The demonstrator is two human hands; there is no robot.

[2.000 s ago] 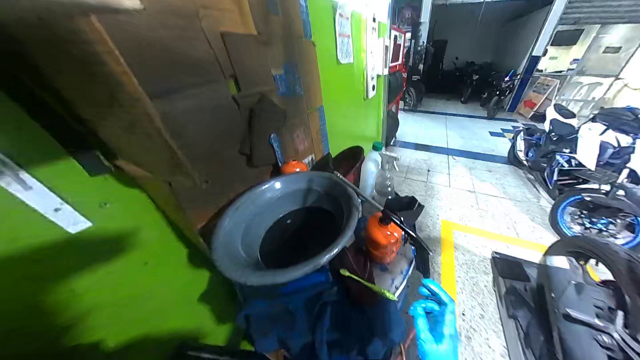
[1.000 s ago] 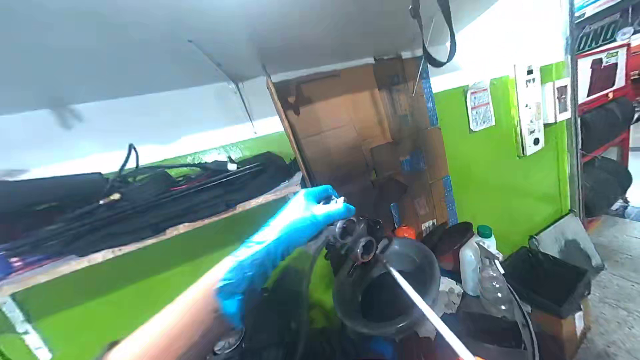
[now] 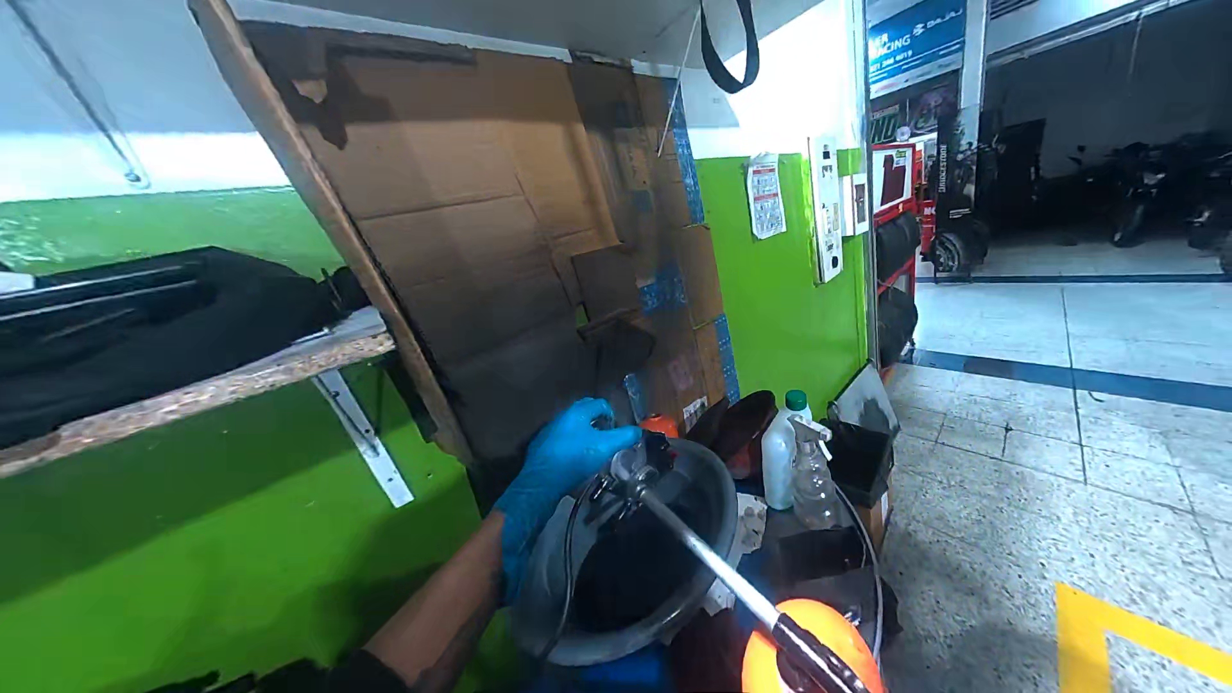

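My left hand (image 3: 568,462), in a blue glove, is shut on a dark metal part (image 3: 630,472) over the grey round basin (image 3: 553,616). Dark liquid or a dark bottom shows inside the basin. A slim metal rod (image 3: 707,553) with a dark grip runs from the part toward the lower right, above an orange rounded object (image 3: 818,640). Whether the rod is fixed to the part or only touches it, I cannot tell. A thin dark cable or hose hangs beside the part. My right hand is not in view.
Right of the basin stand a white bottle with a green cap (image 3: 780,457), a clear spray bottle (image 3: 815,481) and a black tray (image 3: 859,457). A shelf edge (image 3: 202,395) juts out at left. Cardboard (image 3: 462,212) covers the wall behind.
A gloved hand was at the lower right two seconds ago. One second ago my left hand held the part beside the basin; now it is over the basin. The view has swung considerably.
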